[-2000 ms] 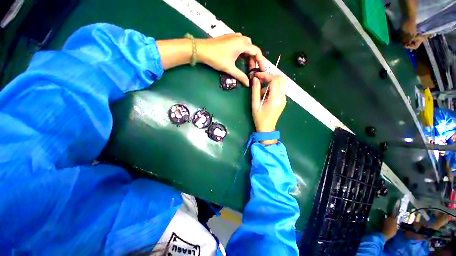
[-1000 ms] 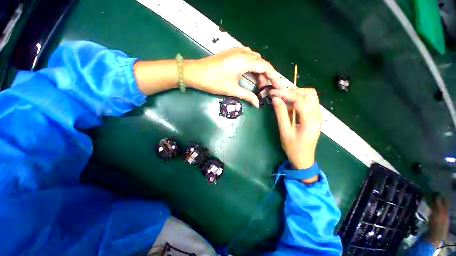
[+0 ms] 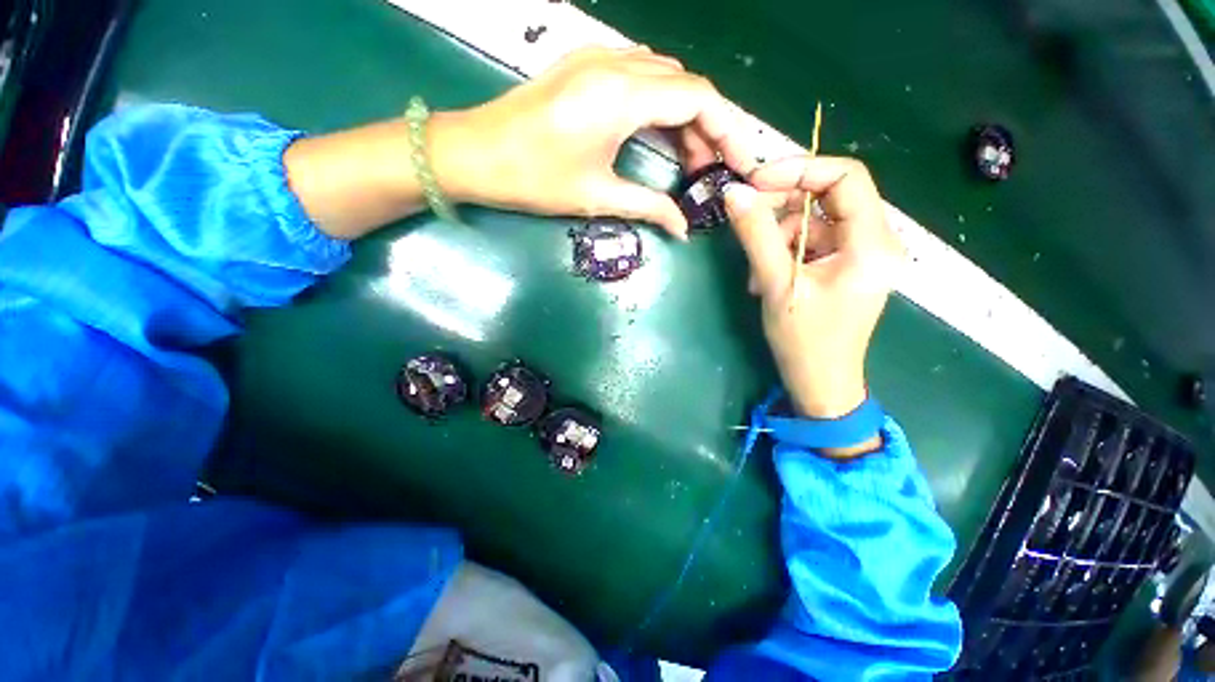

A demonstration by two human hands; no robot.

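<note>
A round black module (image 3: 709, 196) with a silvery patch is held between both hands, just over the edge of the white rail. My left hand (image 3: 573, 140) grips its left side between thumb and fingers. My right hand (image 3: 829, 253) touches its right side with thumb and fingertips and also holds a thin tan stick (image 3: 805, 220) that points up past the fingers. One module (image 3: 608, 251) lies on the green bench just below my left hand. Three more modules lie in a row nearer me: left (image 3: 433, 385), middle (image 3: 514, 396) and right (image 3: 570, 440).
The white rail (image 3: 979, 307) runs diagonally beyond my hands. The dark green belt behind it carries a module (image 3: 993, 152). A black blister tray (image 3: 1086, 513) is at the right. A blue cord (image 3: 706, 533) runs from my right wrist strap. Another person's hand (image 3: 1159, 656) shows at bottom right.
The view has shifted, so the tray sits further right than at first. The belt module shows further right. Both hands still hold the module, and the stick stays in my right hand.
</note>
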